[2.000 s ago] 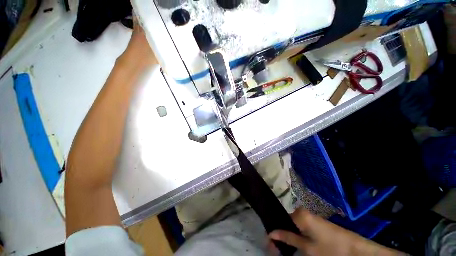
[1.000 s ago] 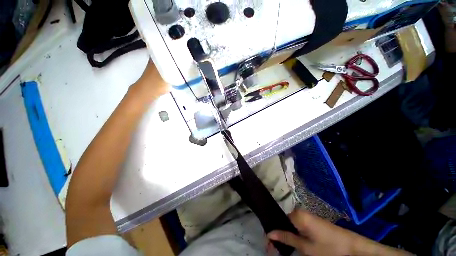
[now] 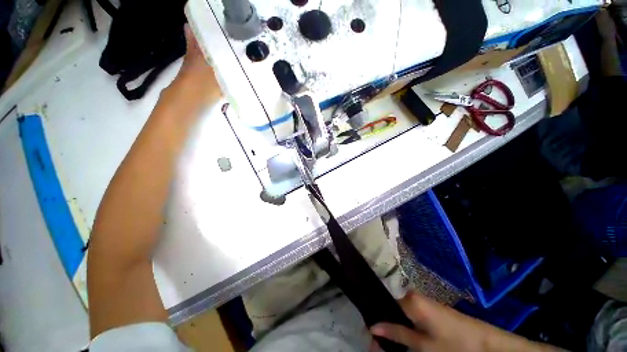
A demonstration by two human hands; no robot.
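Observation:
A long black fabric strip (image 3: 361,282) runs from the lap up over the table edge and narrows into the shiny metal folder (image 3: 306,169) in front of the needle area of the white sewing machine head (image 3: 330,48). My right hand (image 3: 426,326) grips the strip's lower part at the bottom of the view. My left forearm reaches across the table at left; my left hand (image 3: 195,58) is mostly hidden behind the machine head, its fingers out of sight. Black folded straps (image 3: 141,45) lie in a pile behind and left of the head.
Red-handled scissors (image 3: 489,108), yellow-red snips (image 3: 377,126) and a black-and-yellow tool (image 3: 416,106) lie right of the needle. Blue tape (image 3: 49,196) is stuck on the table (image 3: 124,110) at left. A blue crate (image 3: 454,254) stands below the table. Wide black cloth (image 3: 459,34) drapes over the head.
The view has shifted slightly. A black strap loop came into sight behind the head, more than two seconds ago. My right hand keeps its grip; my left arm remains stretched behind the head.

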